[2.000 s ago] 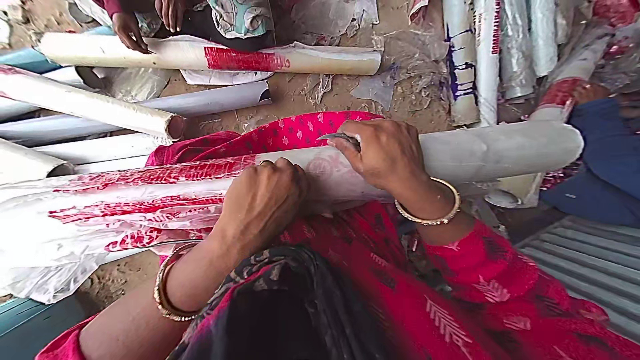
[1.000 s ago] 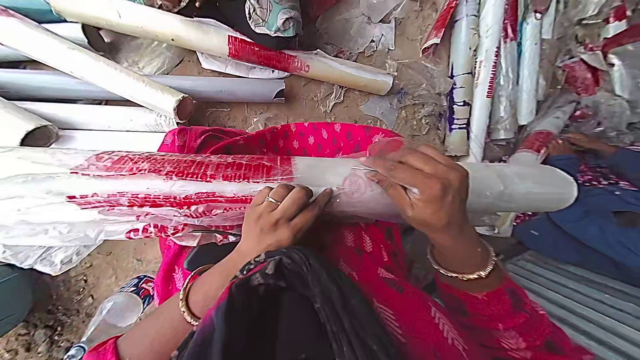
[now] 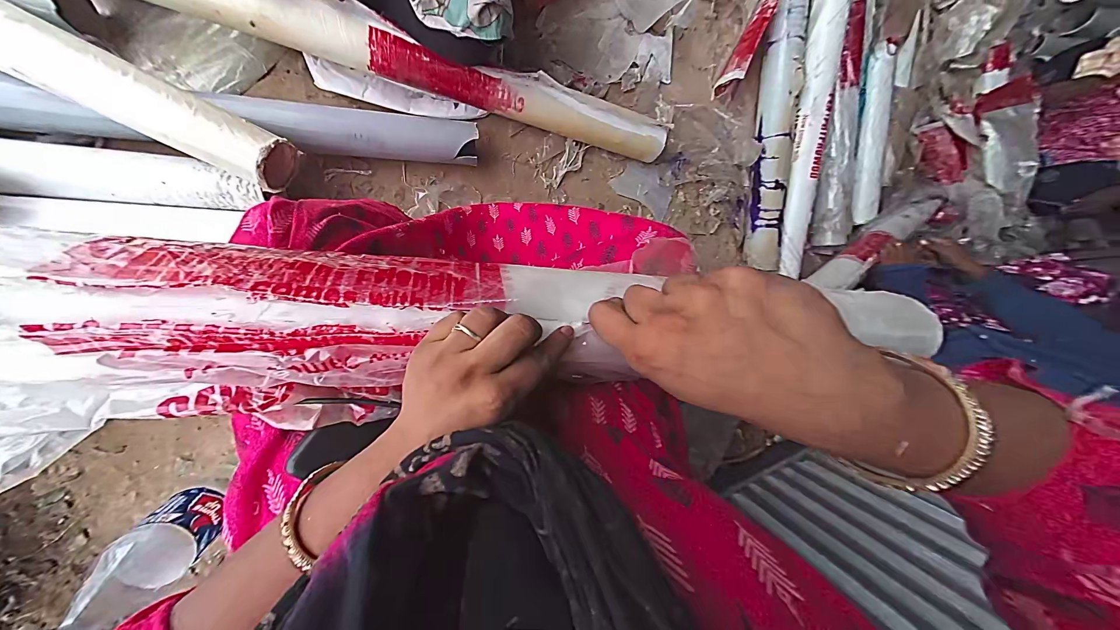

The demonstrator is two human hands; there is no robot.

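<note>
A long white roll (image 3: 560, 293) lies across my lap, wrapped at its left part in clear plastic film with red print (image 3: 289, 271). My left hand (image 3: 468, 372), with a ring on one finger, presses on the near side of the roll, its fingers on the film. Just to the right, my right hand (image 3: 726, 337) pinches at the film on the roll with curled fingers; whether a small tool is in it is hidden. Loose film (image 3: 262, 402) hangs along the roll's near edge at the left.
Several tubes (image 3: 131, 105) lie on the ground at the upper left, and more wrapped rolls (image 3: 805, 131) at the upper right. A corrugated metal sheet (image 3: 857, 525) is at the lower right, a plastic bottle (image 3: 157, 551) at the lower left. Another person's arm (image 3: 958, 258) shows at the right.
A thin object seen in my right hand two seconds ago is no longer visible. My right hand has turned over, its back now up, and its fingertips are nearer my left hand.
</note>
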